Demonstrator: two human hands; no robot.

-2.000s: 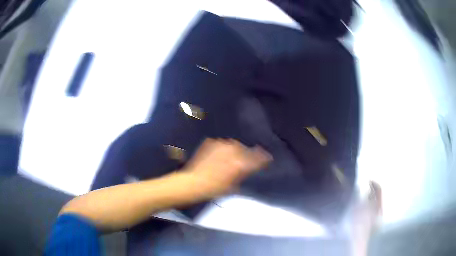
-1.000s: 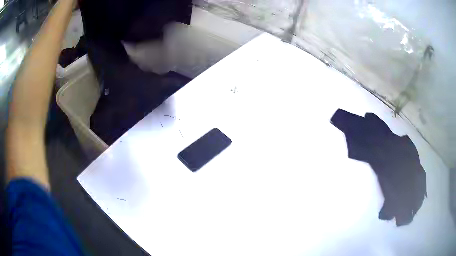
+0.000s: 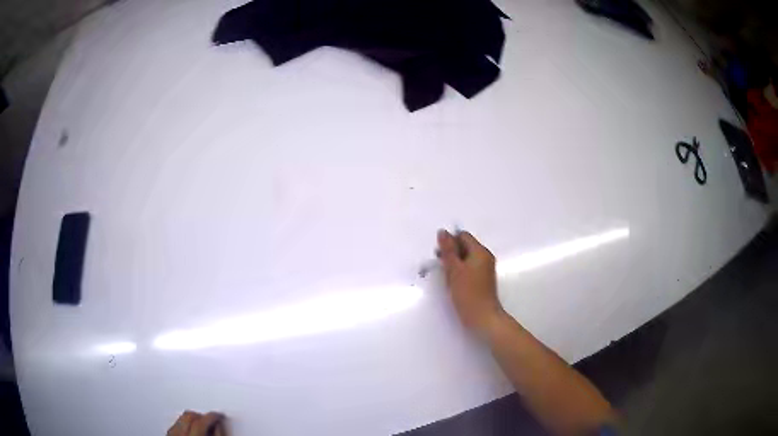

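My right hand is low over the white table, right of centre. Its fingers are closed around a small dark object with a pale tip, possibly the snips, mostly hidden by the fingers. A faint dark speck or blur shows just left of the fingertips. My left hand is at the bottom edge, mostly cut off, with curled fingers. Something dark shows by its fingertips, too unclear to name. A dark folded cloth piece lies at the far side of the table, cut off by the top edge.
A dark phone lies at the left. Black looped handles, possibly scissors, lie at the right. A dark flat item is by the right edge, and another dark item is at the far right corner. Thread scraps dot the top.
The large dark coat and the pale bin are out of view. My left arm, earlier raised at the bin side, is now low at the bottom edge. My right hand has come over the table.
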